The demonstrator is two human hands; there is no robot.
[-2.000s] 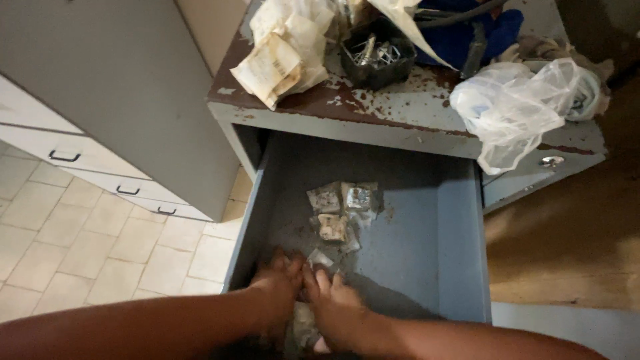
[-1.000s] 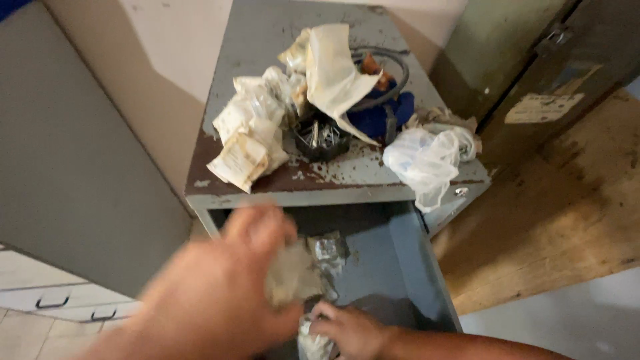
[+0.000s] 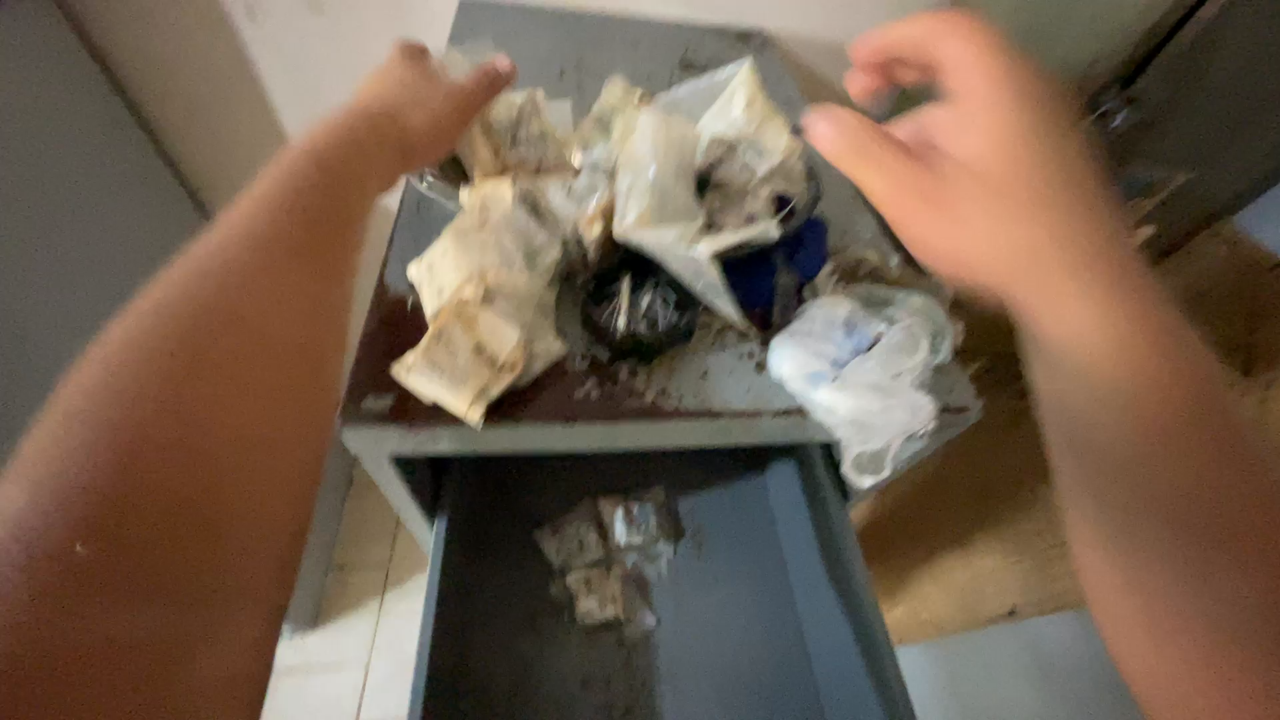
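Observation:
My left hand [image 3: 430, 110] is over the back left of the metal cabinet top, beside a pile of stained packets [image 3: 490, 290]; whitish clear plastic shows at its fingers, but a grip is not clear. My right hand [image 3: 930, 150], blurred, is raised at the right with thumb and fingers apart and nothing visible between them. Between the hands lies an opened whitish wrapper [image 3: 660, 180] with dirty grey matter on it. A black container of small metal pieces [image 3: 640, 310] sits in front of it. Several small packets [image 3: 600, 560] lie in the pulled-out drawer [image 3: 740, 600].
A crumpled white plastic bag [image 3: 860, 360] hangs over the cabinet's front right edge, next to blue material [image 3: 775, 265]. The drawer juts out toward me. A grey cabinet [image 3: 90, 230] stands at the left, a dark one [image 3: 1180, 120] at the back right, and a wooden surface [image 3: 970, 560] is at the right.
Both hands have moved from the drawer up to the cabinet top. Grey matter now shows on the wrapper, and more packets are at the back left of the pile.

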